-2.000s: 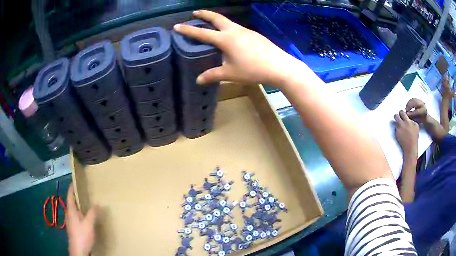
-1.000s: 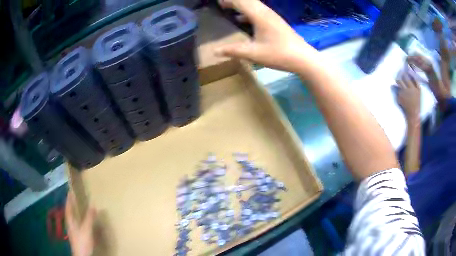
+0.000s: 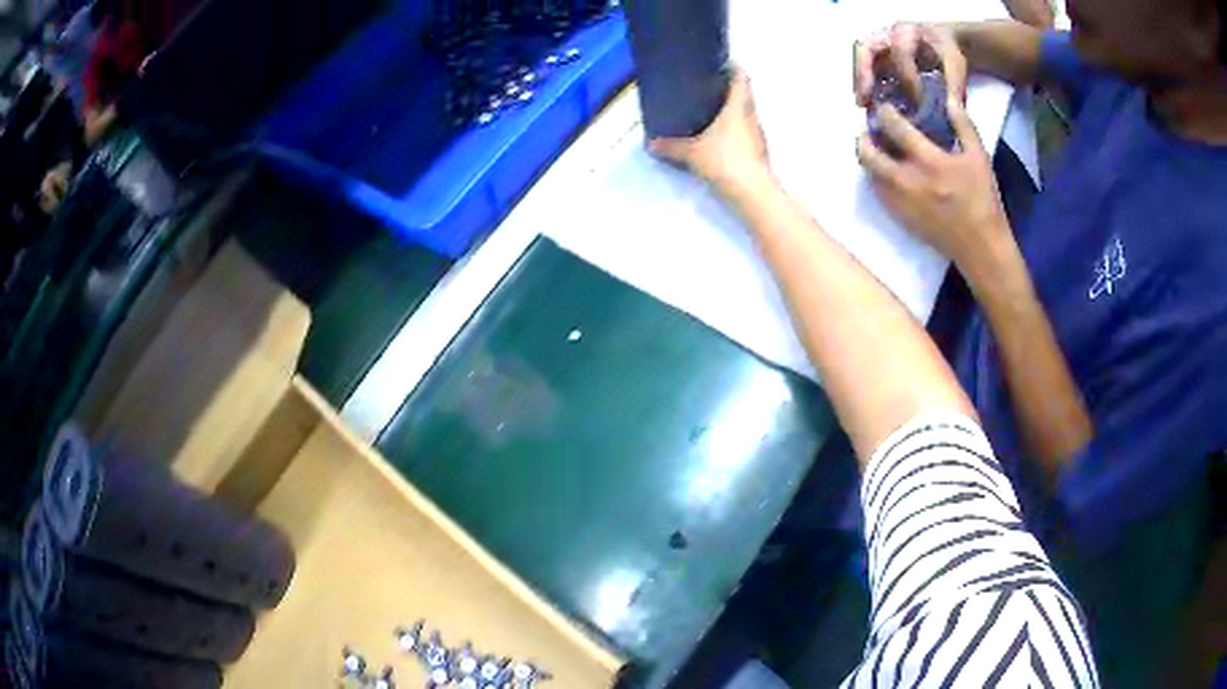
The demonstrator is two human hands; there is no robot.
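Note:
My right hand (image 3: 728, 143) is at the top centre, its fingers around the lower end of a dark column of stacked housings (image 3: 680, 61) on the white sheet. The top of this column is cut off by the frame edge. My left hand is not in view. More stacked housings (image 3: 189, 529) stand in the cardboard tray (image 3: 458, 553) at the lower left, blurred and partly cut off. Small pronged inserts (image 3: 464, 669) lie in the tray at the bottom edge, partly out of frame.
A blue plastic bin (image 3: 454, 202) with loose dark parts is at the top. The green bench top (image 3: 579, 390) lies between the tray and the white sheet (image 3: 794, 202). At the right, a seated person in a dark blue shirt (image 3: 1144, 256) holds a dark housing (image 3: 928, 108) in both hands.
The view has swung right. My right hand has moved from above the tray to the separate column on the white sheet and taken hold of it. My left hand has left the picture.

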